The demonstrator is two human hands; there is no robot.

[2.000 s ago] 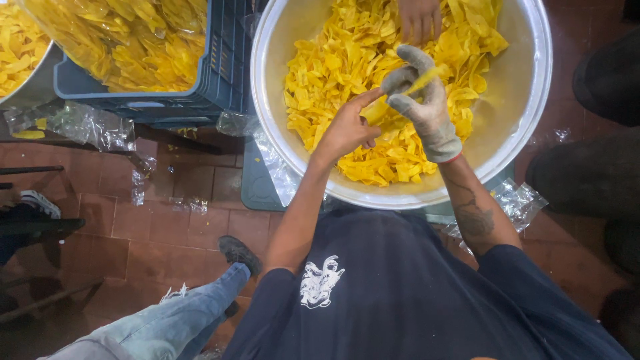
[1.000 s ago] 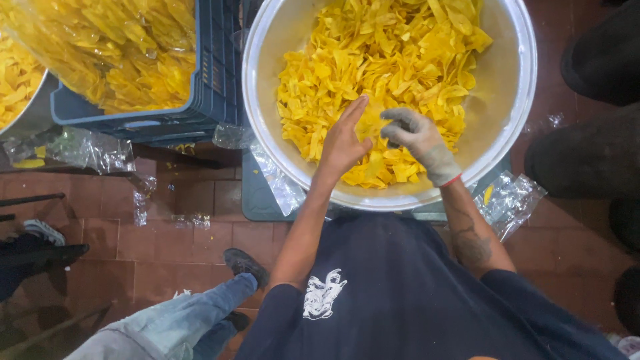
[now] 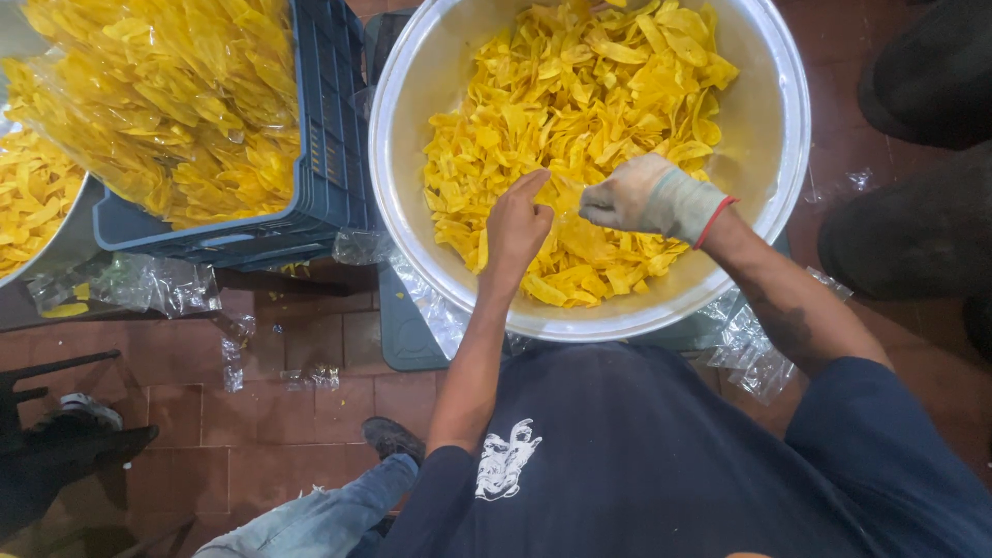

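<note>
A wide metal basin (image 3: 790, 116) holds a heap of yellow sliced chips (image 3: 566, 116). Over the lower middle of the heap is my bare left hand (image 3: 521, 225), its fingers bent and pointing to the right. Beside it, my right hand (image 3: 643, 194) wears a pale glove with a red cuff edge, its fingers curled toward the left hand. Something clear, possibly a thin plastic bag, seems to lie between the two hands, but it is too blurred to be sure. Whether either hand grips it cannot be told.
A blue plastic crate (image 3: 333, 147) at the left holds clear bags of yellow chips (image 3: 194, 116). Another metal bowl (image 3: 46, 252) of chips stands at the far left. Clear plastic scraps (image 3: 756, 349) lie around the basin. A person's jeans leg (image 3: 310, 511) shows at lower left, dark rounded objects (image 3: 914, 217) at right.
The other hand seen at the basin's top two seconds ago is out of view. My gloved hand, raised with spread fingers before, is now curled low over the chips.
</note>
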